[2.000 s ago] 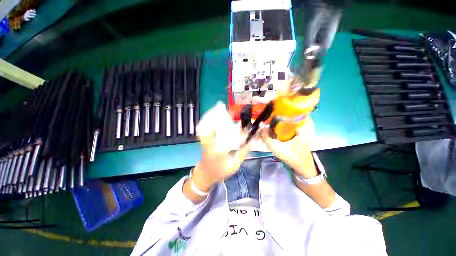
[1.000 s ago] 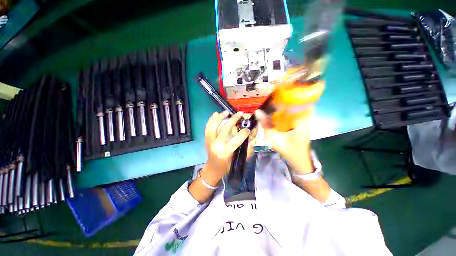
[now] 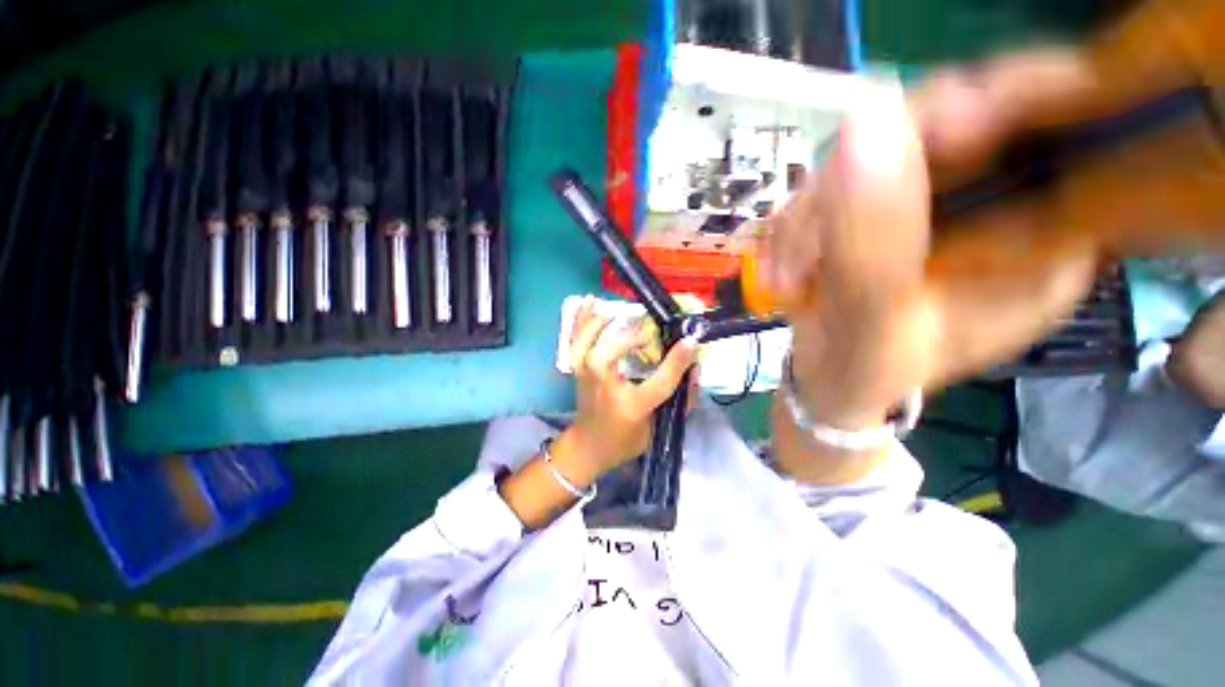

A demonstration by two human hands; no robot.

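A black tripod assembly (image 3: 615,248) lies with its legs spread in a Y, its hub with a silvery dot above a white fixture plate (image 3: 580,315). My left hand (image 3: 625,389) holds the tripod at the hub, fingers on the left and below, one leg pointing down towards my lap. My right hand (image 3: 873,255) is large and blurred, closed around the orange screwdriver (image 3: 760,286); its orange part shows just right of the hub. The hand hides most of the tool, and its tip cannot be made out. A large orange-brown blur fills the upper right.
The screw feeder (image 3: 739,148) stands behind the hub on a red base (image 3: 623,134). A foam tray (image 3: 363,342) with spaced tripods lies left, stacked tripods (image 3: 61,269) far left, a blue basket (image 3: 175,510) below. A black tray (image 3: 1088,336) is partly hidden at right; another person's arm (image 3: 1200,369) shows there.
The tripod has been placed with legs spread, and my left hand stays at its hub. My right hand and the screwdriver now look much larger and nearer the camera. The view has shifted.
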